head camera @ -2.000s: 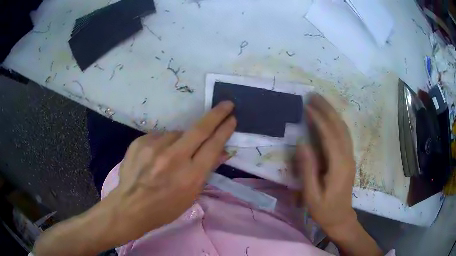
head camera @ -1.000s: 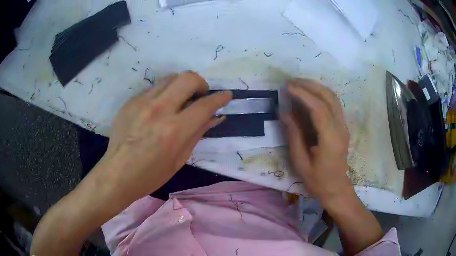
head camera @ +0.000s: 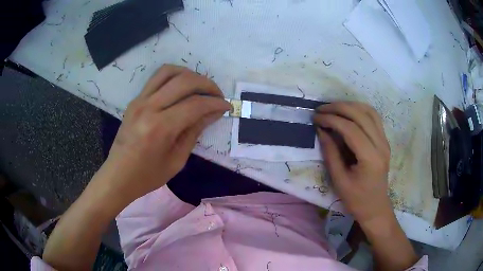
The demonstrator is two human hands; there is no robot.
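Observation:
A dark fabric piece (head camera: 276, 133) lies flat on a slightly larger white backing piece (head camera: 254, 151) near the table's front edge. A narrow silvery strip template (head camera: 280, 113) lies lengthwise across the dark piece, above its middle, with a yellowish patch near its left end. My left hand (head camera: 175, 114) pinches the template's left end between thumb and fingers. My right hand (head camera: 355, 143) has its fingertips at the template's right end, which they hide.
A fanned stack of dark pieces (head camera: 130, 29) lies at the upper left. Loose white sheets (head camera: 392, 37) lie at the upper right. An iron (head camera: 450, 148) rests at the right edge on a brown-dark pad (head camera: 444, 213). Thread ends are scattered on the white cloth-covered table (head camera: 233, 42).
The template now lies across the dark piece, where two seconds ago the piece was uncovered. My left hand has moved off the cloth to the template's left end. The whole view has shifted slightly.

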